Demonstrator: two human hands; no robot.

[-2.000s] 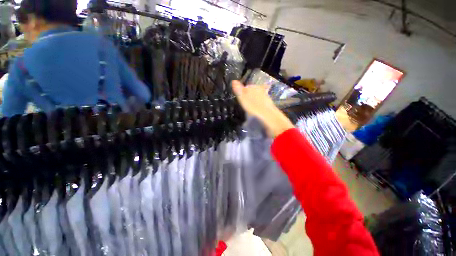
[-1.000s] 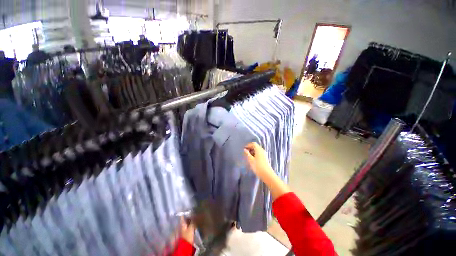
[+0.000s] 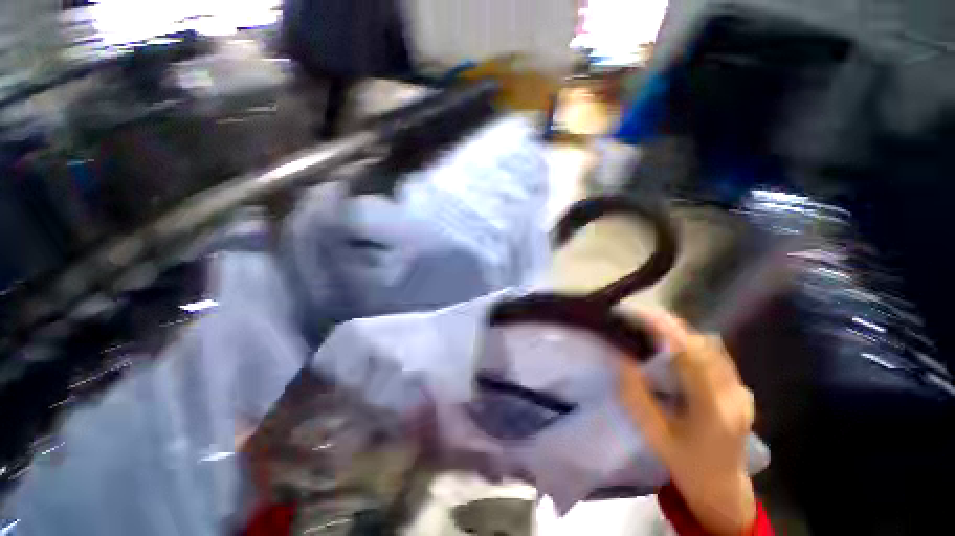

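A light blue-grey top [image 3: 408,356] is off the rail on a dark hanger [image 3: 602,304] whose thick hook points up. A dark neck label [image 3: 524,394] shows inside its collar. My right hand [image 3: 696,408] is closed around the hanger's right shoulder and the top there. My left hand is barely seen, blurred at lower left beside the hanging tops, with a bit of red sleeve; its fingers cannot be made out. More light blue-grey tops [image 3: 492,199] hang on the rail behind. The frame is blurred.
A metal rail [image 3: 304,165] runs diagonally from lower left to upper centre. Glossy bagged tops [image 3: 157,419] hang at the left. Dark garments under shiny film [image 3: 859,304] stand close on the right. A slim pole [image 3: 756,288] leans there. Pale floor shows beyond the hanger.
My right hand has taken hold of a top on its hanger, which is now off the rail and close in front of me. The view has moved nearer the rail.
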